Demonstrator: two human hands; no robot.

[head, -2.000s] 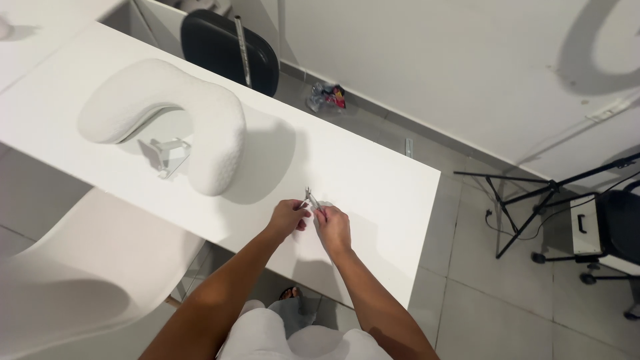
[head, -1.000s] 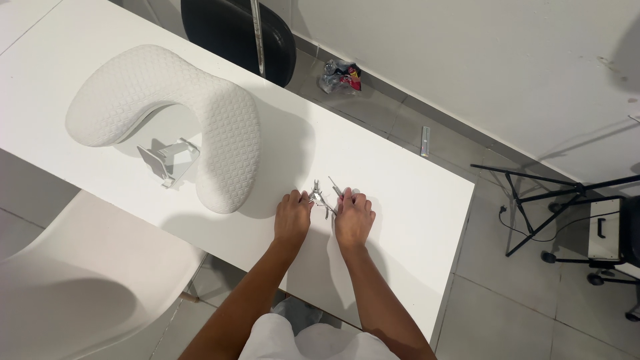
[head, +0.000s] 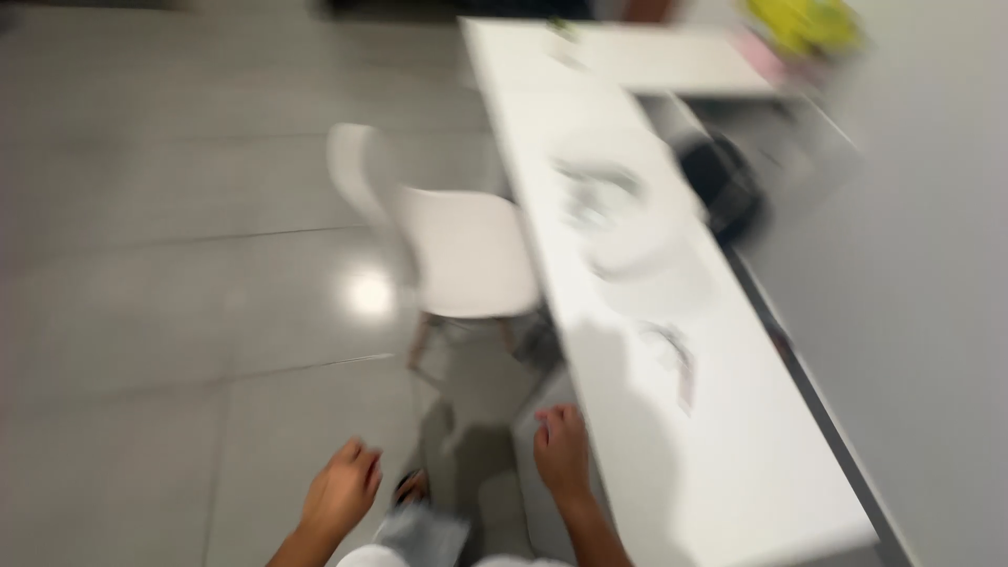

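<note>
My left hand (head: 343,486) hangs over the tiled floor with its fingers loosely curled and nothing visible in it. Close to the near edge of the long white table (head: 756,465) is my right hand (head: 562,449), also curled and seemingly holding nothing. A small metal object (head: 671,356), blurred, lies on the tabletop beyond my right hand, touched by neither hand. Farther along the table rests the white U-shaped neck pillow (head: 654,236), with a small light-coloured stand (head: 589,201) inside its curve. Motion blur hides the details of both.
A white chair (head: 465,252) with wooden legs stands at the table's left side. A dark chair (head: 720,189) is between the table and the wall on the right. At the far end, a yellow item (head: 803,27) sits near a second white tabletop (head: 685,63).
Both hands have let go of the metal object and moved off the tabletop; it now lies on the table. The view has swung strongly to the left.
</note>
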